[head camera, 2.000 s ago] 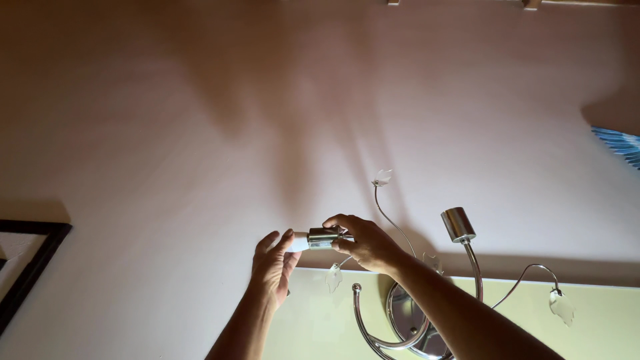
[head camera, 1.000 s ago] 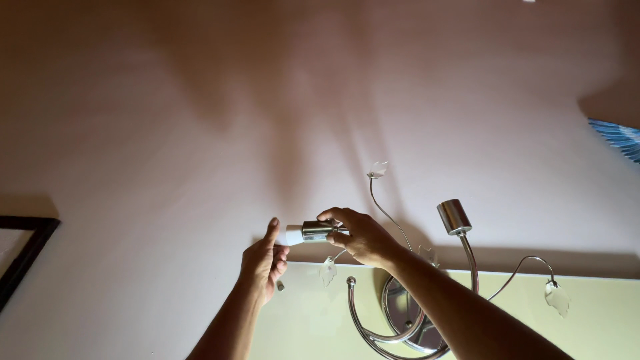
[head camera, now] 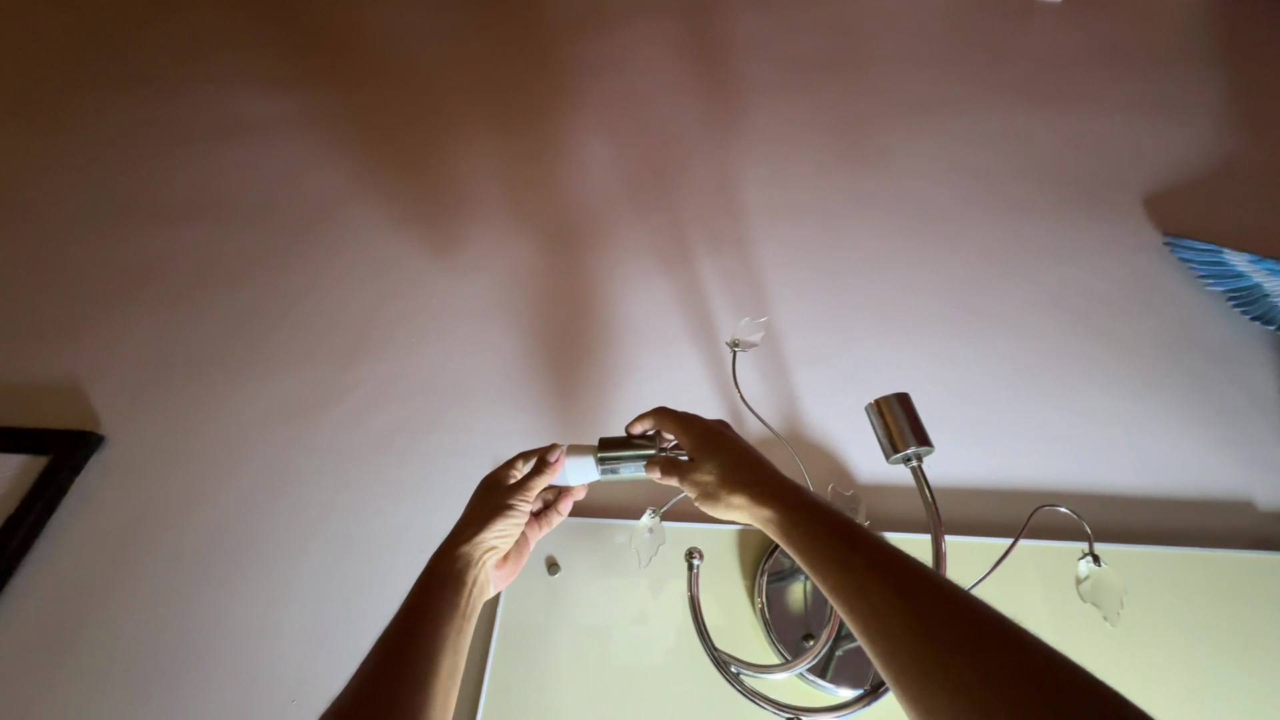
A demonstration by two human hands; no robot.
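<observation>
A chrome multi-arm light fixture has its round base [head camera: 815, 620] at the lower right of centre. My right hand [head camera: 715, 465] grips a chrome cylindrical lamp socket [head camera: 625, 457] near its stem, with the socket lying sideways. A white light bulb [head camera: 578, 465] sits at the socket's left end, pinched between the thumb and fingers of my left hand [head camera: 525, 510]. A second chrome socket [head camera: 899, 427] stands upright on its arm to the right, with no bulb seen in it. Part of the fixture lies hidden behind my right forearm.
Clear leaf ornaments hang on thin curved stems [head camera: 1098, 588], [head camera: 745, 335], [head camera: 649, 538] around the fixture. A pale yellow panel [head camera: 620, 630] lies behind it. A dark picture frame [head camera: 60, 470] is at the left edge, a blue wing-shaped decoration [head camera: 1235, 280] at the right.
The fingers of my left hand have shifted around the bulb; its index finger pointed up a second ago and is now bent. My right hand stays on the socket.
</observation>
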